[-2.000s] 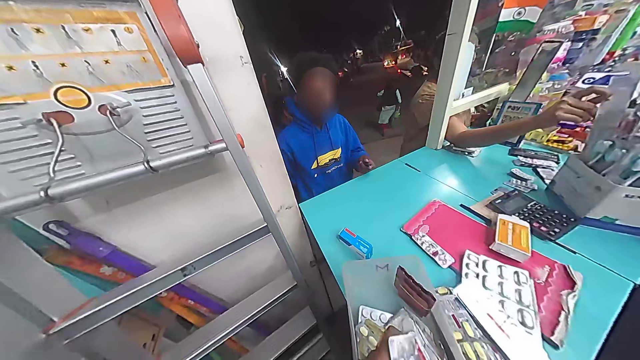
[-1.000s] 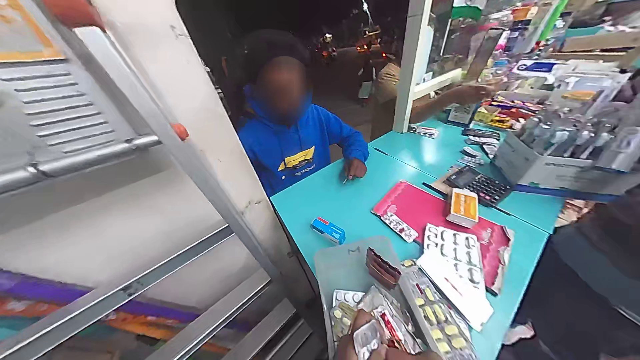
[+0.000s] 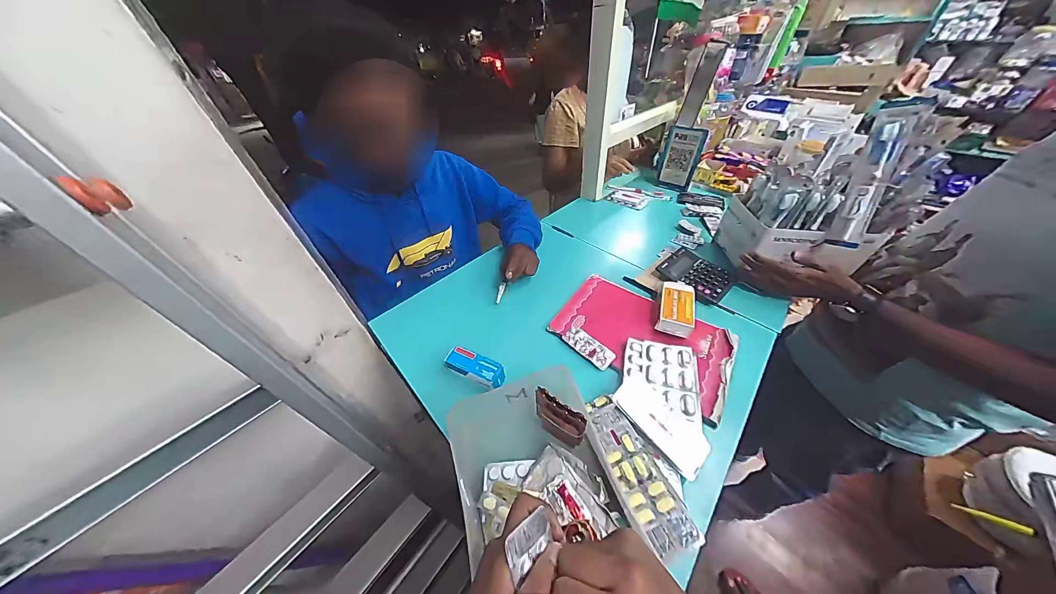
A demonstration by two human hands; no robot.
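At the bottom of the head view, my left hand (image 3: 513, 551) grips a small silvery blister strip (image 3: 529, 540) over a translucent plastic tray (image 3: 466, 425). My right hand (image 3: 615, 565) is close beside it, fingers curled; what it holds, if anything, is hidden. In the tray lie blister packs of tablets (image 3: 507, 473), clear wrappers and a dark brown strip (image 3: 561, 417). A long blister pack with yellow tablets (image 3: 639, 478) rests along the tray's right side. Beyond it are a white packet (image 3: 664, 425) and a silvery blister sheet (image 3: 662, 363) partly on a pink notebook (image 3: 594, 309).
A blue box (image 3: 475, 366), an orange-and-white box (image 3: 676, 309) and a calculator (image 3: 693, 275) lie on the turquoise counter (image 3: 445, 318). A person in a blue hoodie (image 3: 421, 223) stands across it. At right, a co-worker's hand (image 3: 796, 276) touches a display carton (image 3: 792, 243). Metal ladder (image 3: 165, 305) at left.
The view has swung right. The co-worker's arm has come into view at the display carton. The person in the blue hoodie has brought a hand onto the counter. Both my hands now show over the tray.
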